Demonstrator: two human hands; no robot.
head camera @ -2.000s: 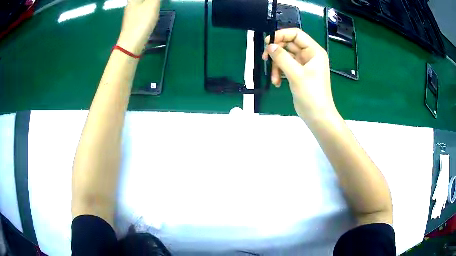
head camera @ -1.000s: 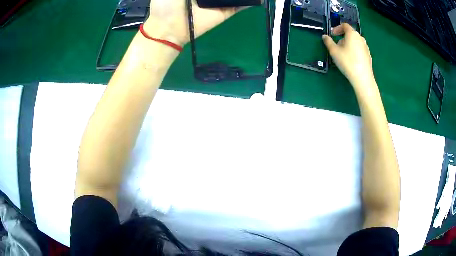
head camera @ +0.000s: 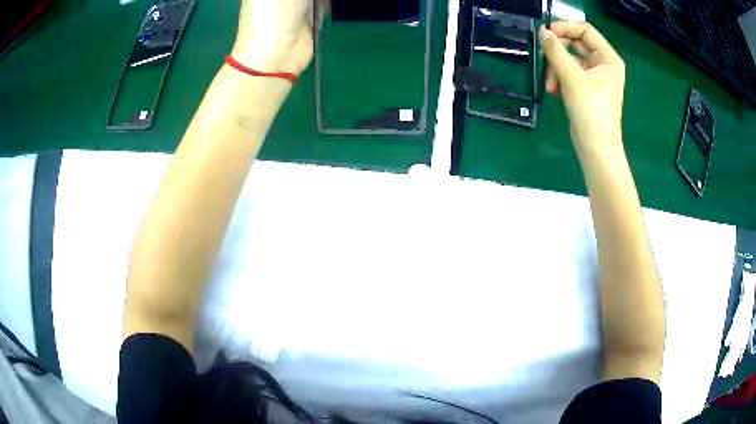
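My left hand [head camera: 278,33], with a red band at the wrist, is at the top edge and partly cut off. It is at the left side of a black phone middle frame [head camera: 373,131], whose upper end runs out of the picture; a white square shows at its lower right corner. My right hand [head camera: 584,62] pinches the right edge of another dark frame [head camera: 497,89] between thumb and fingers. That frame is held above a third frame [head camera: 501,114] lying on the green belt.
Another frame [head camera: 133,108] lies on the green belt at the left and one [head camera: 696,145] at the far right. A white strip [head camera: 444,108] crosses the belt. White foam sheet [head camera: 398,273] lies along the near side. A black tray [head camera: 705,41] is at the top right.
My right hand has a frame in its fingers now and has lifted it. The frame at my left hand now shows a grey rim and white square. The belt frames have shifted left.
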